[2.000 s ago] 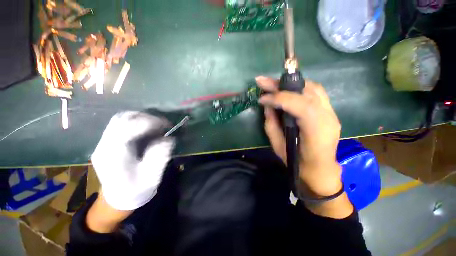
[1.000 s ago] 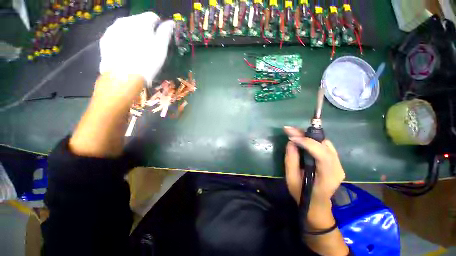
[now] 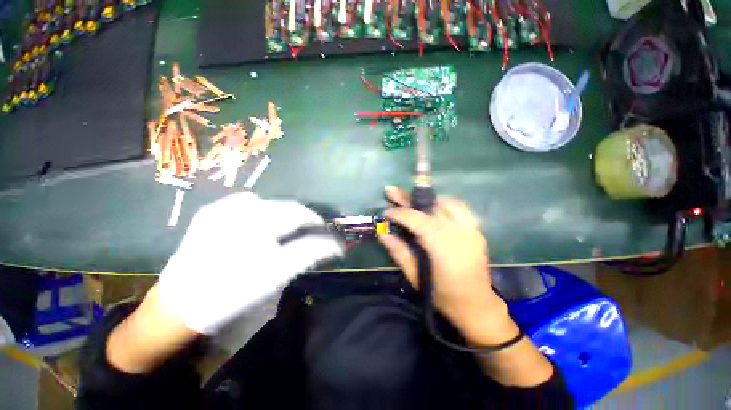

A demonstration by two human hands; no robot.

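Note:
My left hand (image 3: pixel 248 252), in a white glove, holds one end of a part-built board assembly (image 3: pixel 357 225) near the bench's front edge. My bare right hand (image 3: pixel 445 256) has its fingertips at the assembly's yellow-topped end and also holds the soldering iron (image 3: pixel 423 186) like a pen. The iron's metal barrel is blurred and points away from me, over the near side of the loose circuit boards (image 3: pixel 418 82). Red wires stick out to the left of these boards. The gloved fingers hide part of the assembly.
Copper strips (image 3: pixel 175 144) lie loose at left. Board assemblies stand in rows on black foam mats (image 3: pixel 232 36) at the back and far left. A white paste tub (image 3: pixel 535 108), a yellowish-green tip cleaner (image 3: pixel 636 162) and a black fan housing (image 3: pixel 648 64) are at right. A blue stool (image 3: pixel 581 344) is below.
My left hand has come back from the row to the front edge, now with a board assembly. My right hand has moved left to meet it, still with the iron. The view has shifted.

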